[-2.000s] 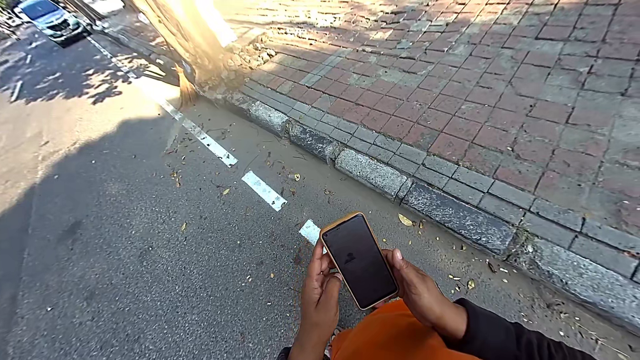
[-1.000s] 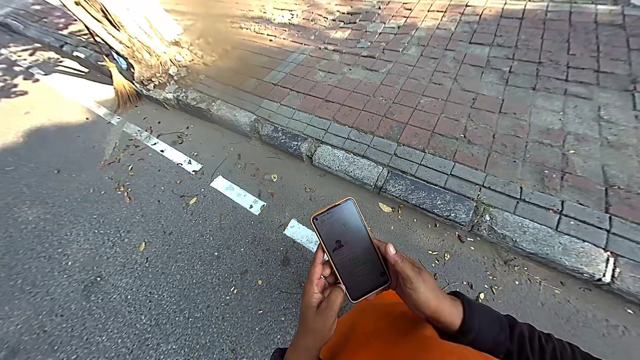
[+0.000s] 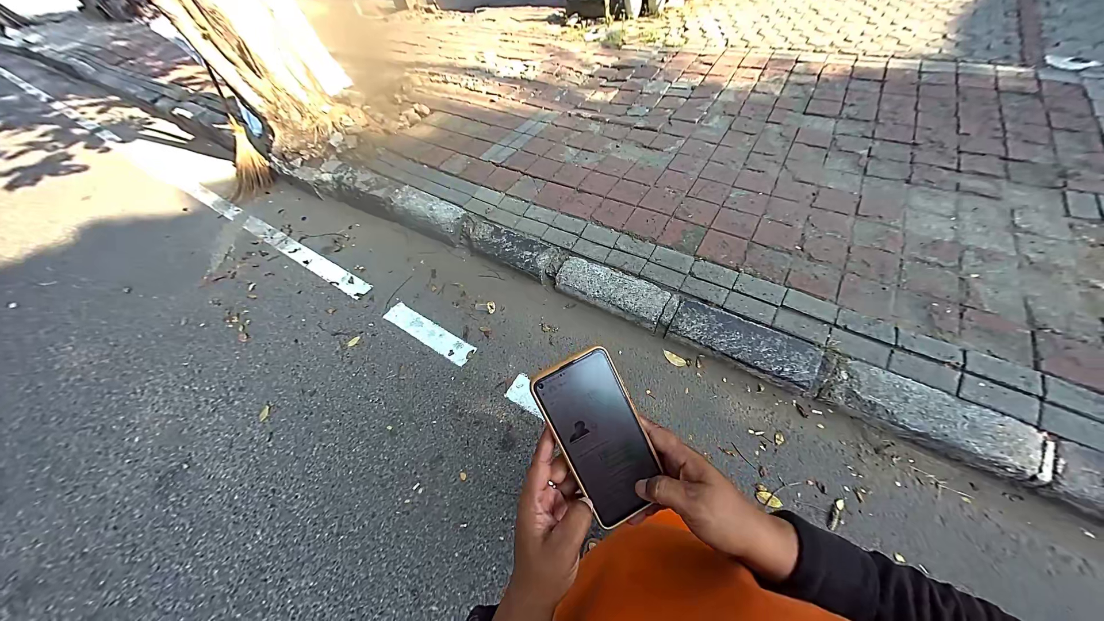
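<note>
A smartphone (image 3: 595,440) in a yellow-orange case is held upright and slightly tilted between both hands, in front of orange clothing (image 3: 681,573). My left hand (image 3: 550,517) grips its left side, fingers behind and thumb along the lower left edge. My right hand (image 3: 707,492) holds the lower right side, its thumb resting over the lower part of the screen. The screen is dim with reflections and shows a dark figure-like shape and faint lines. Black sleeves cover the wrists, the right one seen more fully.
Grey asphalt with a broken white line (image 3: 429,333) and scattered leaves lies below. A stone kerb (image 3: 746,341) runs diagonally, with red and grey brick paving (image 3: 776,190) beyond it. At upper left, a straw broom (image 3: 250,164) leans by a tree trunk (image 3: 250,60).
My right thumb has moved onto the lower part of the phone screen. The screen, darker two seconds ago, now shows faint content. The view has shifted, with the car out of sight.
</note>
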